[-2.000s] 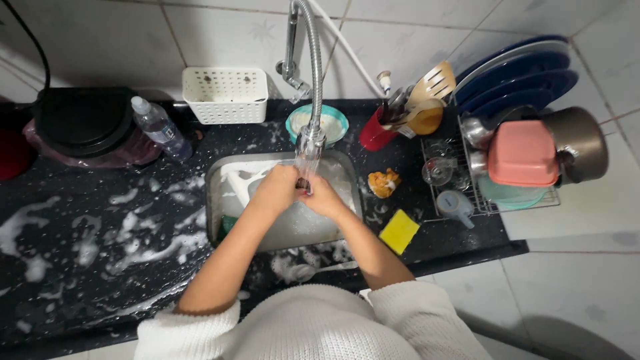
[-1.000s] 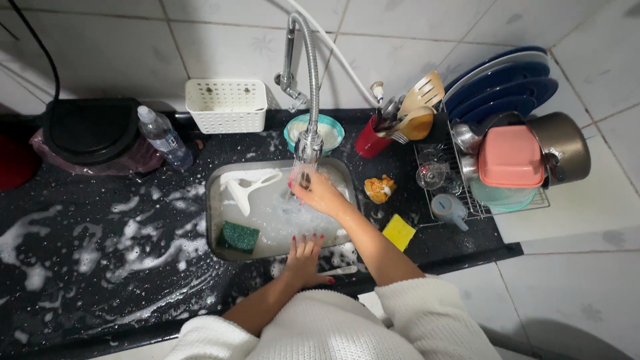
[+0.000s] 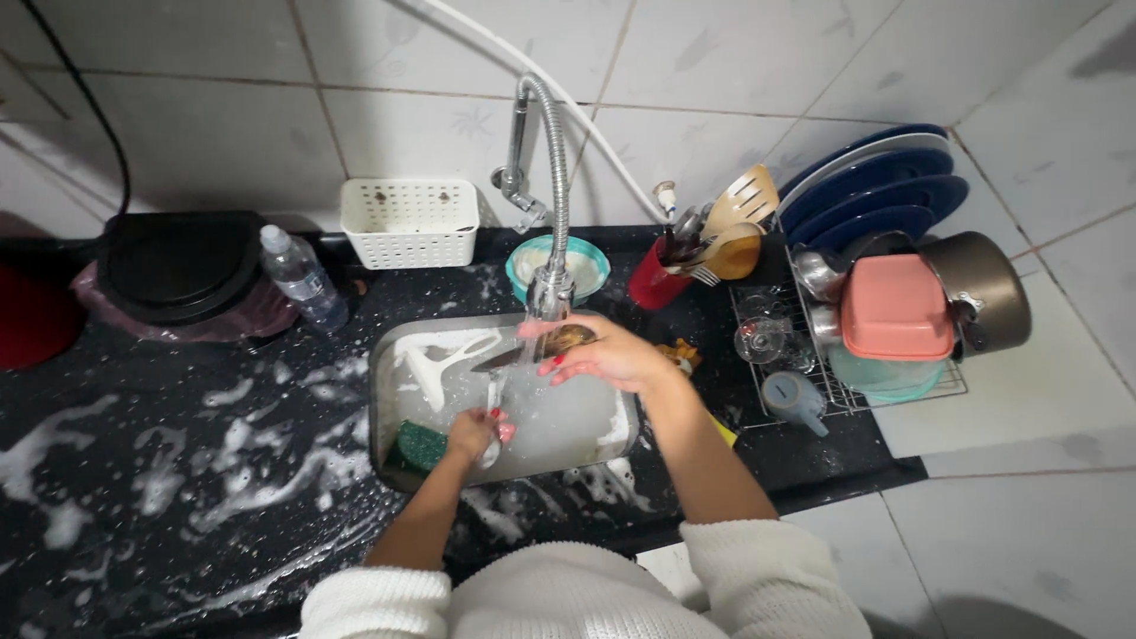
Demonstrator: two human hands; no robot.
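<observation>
My right hand (image 3: 608, 355) is at the faucet head (image 3: 550, 293) and holds a knife (image 3: 510, 358) with a brown handle, its blade pointing left under the running water. Lower down, my left hand (image 3: 475, 433) grips a shiny metal utensil (image 3: 489, 454), seemingly a spoon, over the front part of the sink (image 3: 632, 417); fingers hide part of it. Foamy water covers the sink bottom. A white plastic utensil (image 3: 430, 373) lies in the sink's back left, and a green scouring sponge (image 3: 421, 445) rests in the front left corner, beside my left hand.
Behind the sink are a teal bowl (image 3: 590, 259) and a white perforated basket (image 3: 410, 248). A plastic bottle (image 3: 306, 282) and a black-lidded bin (image 3: 182, 271) stand left. Right are a red utensil holder (image 3: 657, 282), an orange scrubber (image 3: 682, 355) and a loaded dish rack (image 3: 852, 410).
My left hand has moved from the sink's front edge into the sink area and now holds the metal utensil. The knife in my right hand shows more clearly. Two seconds ago both hands were together under the faucet.
</observation>
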